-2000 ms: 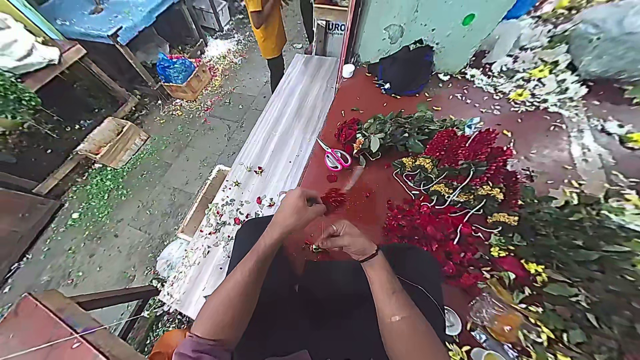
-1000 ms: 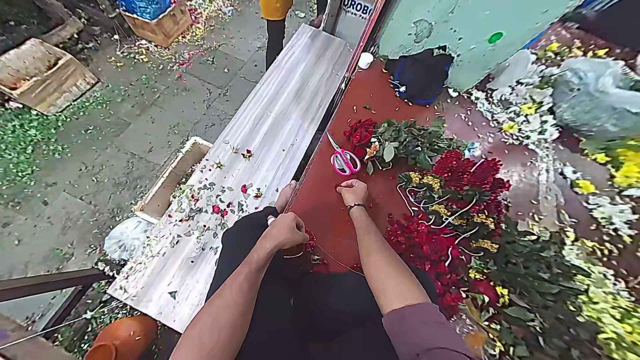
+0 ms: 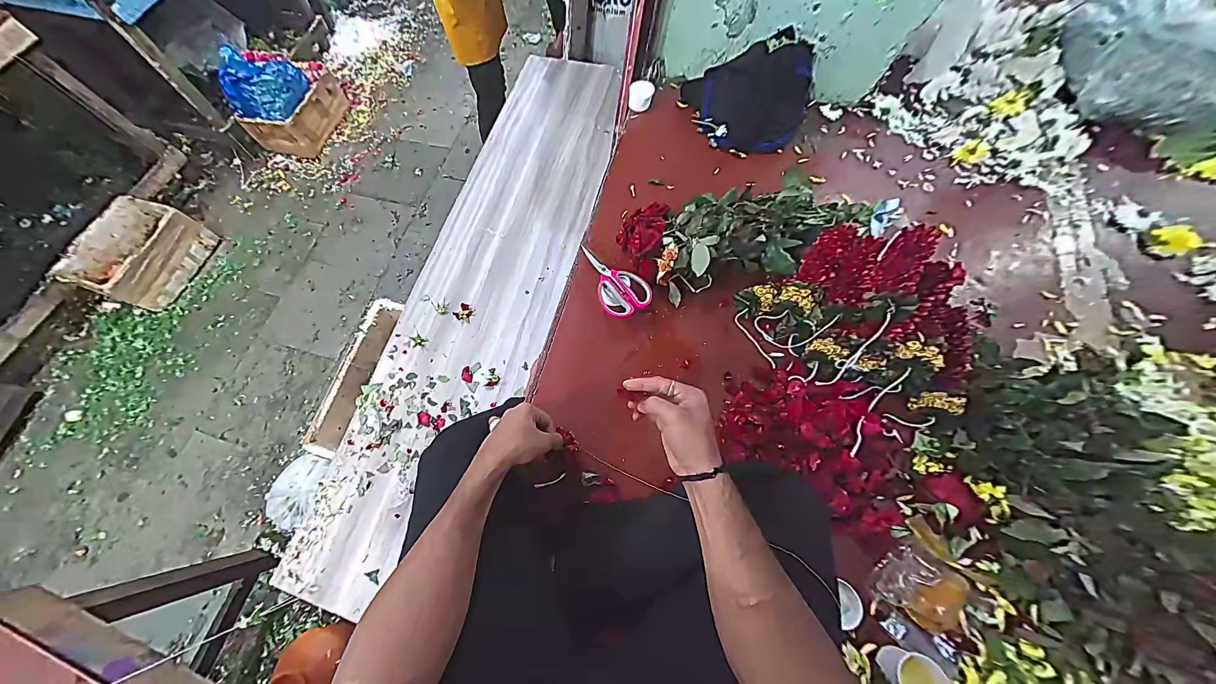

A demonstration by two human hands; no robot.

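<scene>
My left hand (image 3: 521,435) is closed on a small string of red flowers (image 3: 567,439) above my lap. A thin thread (image 3: 622,470) runs from there across to the right, below my right hand. My right hand (image 3: 673,418), with a dark bracelet at its wrist, is raised over the red surface, its thumb and forefinger around a small red petal or bud (image 3: 630,393). Pink-handled scissors (image 3: 622,291) lie beyond it, blades partly apart. Right of my right hand is a heap of red petals (image 3: 807,446), beside bundled red and yellow garlands (image 3: 883,304) with white strings.
A pale wooden board (image 3: 513,209) with scattered buds lies at left. Leafy stems (image 3: 760,228), a dark bag (image 3: 755,90) and a white cup (image 3: 641,95) stand farther back. Green foliage (image 3: 1073,475) fills the right. A person in yellow (image 3: 472,33) stands beyond the board.
My right hand was near the scissors a second ago and is now closer to me, holding something red. Two seconds ago both hands were close together over red flowers.
</scene>
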